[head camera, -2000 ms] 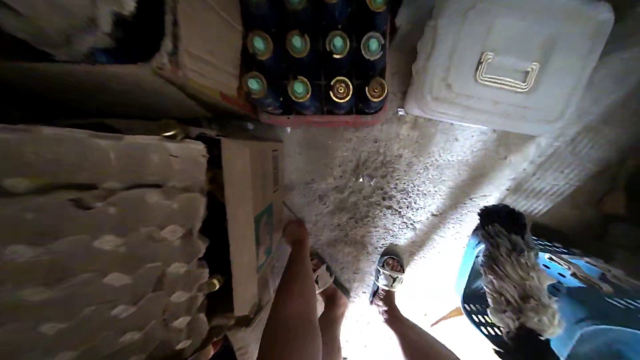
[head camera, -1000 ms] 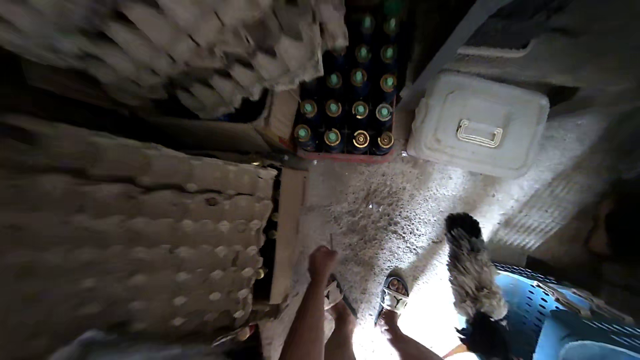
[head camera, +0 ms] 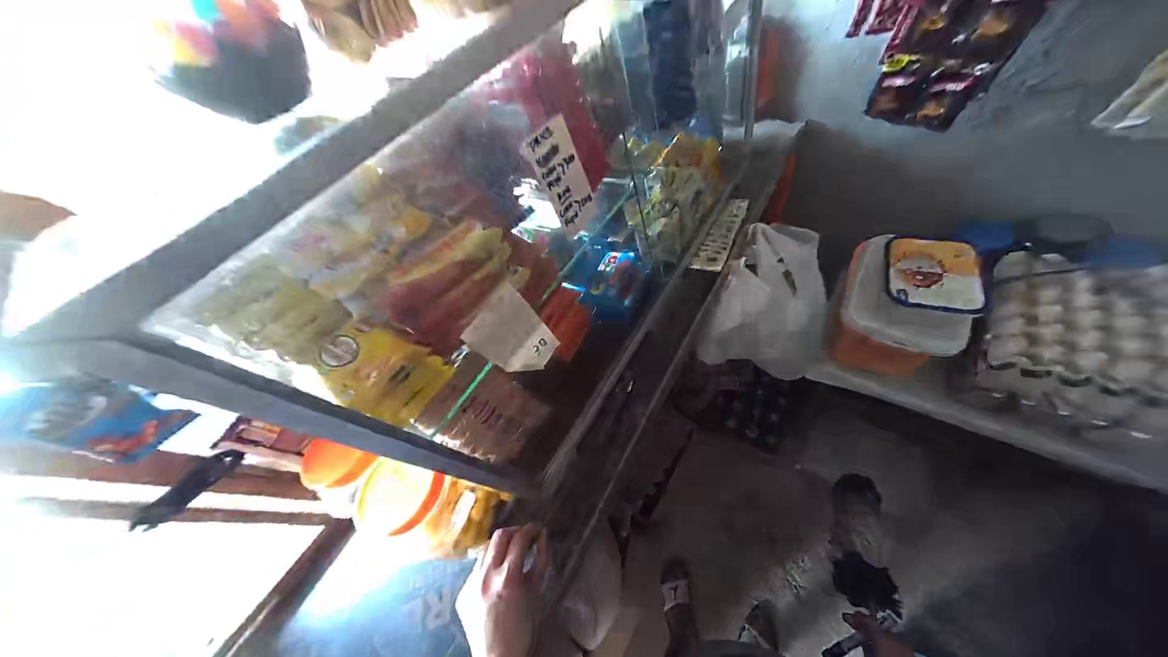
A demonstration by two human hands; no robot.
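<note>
My left hand (head camera: 506, 579) is at the lower corner of a glass display case (head camera: 584, 474), its fingers bent against the edge; whether it holds a small thing is unclear. At the bottom right, my right hand (head camera: 878, 633) is partly cut off by the frame, around a dark handle-like thing (head camera: 845, 644). Just above it is a fluffy grey and black thing that looks like a feather duster (head camera: 862, 557); whether the handle belongs to it cannot be told. Behind the glass are yellow snack packs (head camera: 383, 370), a blue pack (head camera: 613, 278) and cards bearing writing.
Orange-lidded jars (head camera: 401, 497) stand beside the case, near my left hand. On a shelf to the right are a white plastic bag (head camera: 766, 301), an orange tub with a white lid (head camera: 899, 319) and stacked egg trays (head camera: 1081, 333). A crate of bottles (head camera: 744, 401) is beneath. Sachets (head camera: 944, 64) hang on the wall.
The view has swung up from the floor to the display case. My left hand, earlier low over the floor with a thin thing, is now at the case's corner. My right hand has come into view.
</note>
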